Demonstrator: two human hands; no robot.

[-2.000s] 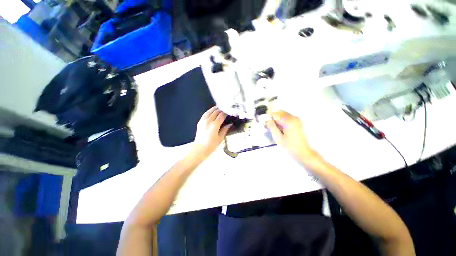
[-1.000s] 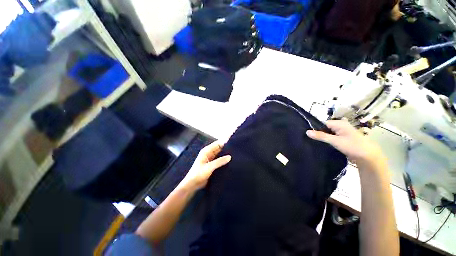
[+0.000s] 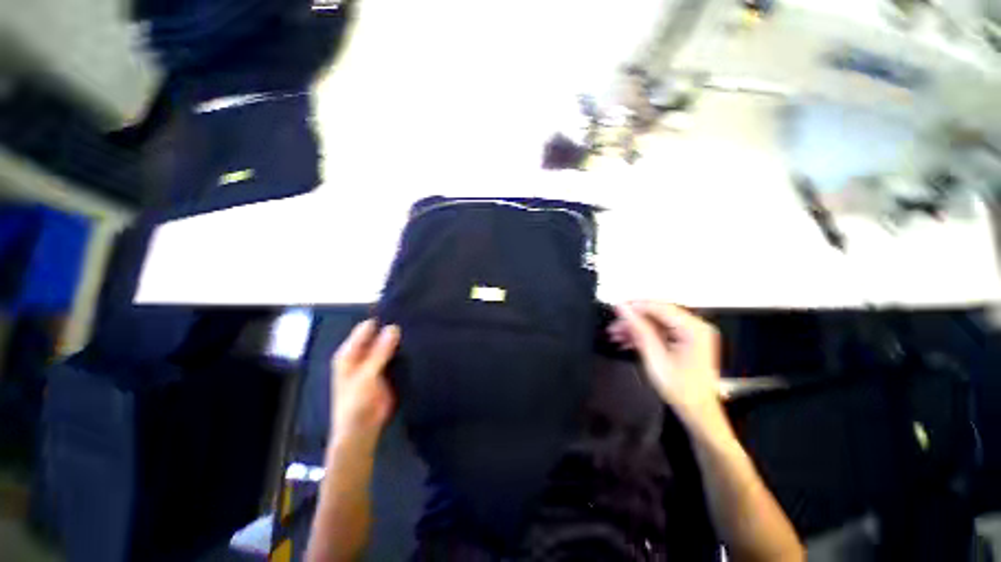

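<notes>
A black front pocket piece (image 3: 488, 247) with a pale zip line curving round its far edge lies partly on the white table and hangs over its front edge onto my lap. A small gold-tan brand label (image 3: 488, 293) faces up on it. My left hand (image 3: 364, 373) grips its left edge. My right hand (image 3: 672, 349) pinches its right edge near the table's front edge. The frame is blurred, and the lower part of the black fabric merges with the dark apron.
Another labelled black pocket piece (image 3: 263, 148) lies at the table's left end, below a black pile (image 3: 236, 38). The blurred sewing machine needle area (image 3: 626, 110) is beyond my work. Dark snips (image 3: 820, 211) lie on the right of the white table (image 3: 252, 258).
The view has swung back to the right and down. The labelled black piece now lies straighter in front of me, and my right hand has moved from its far edge down to its right side.
</notes>
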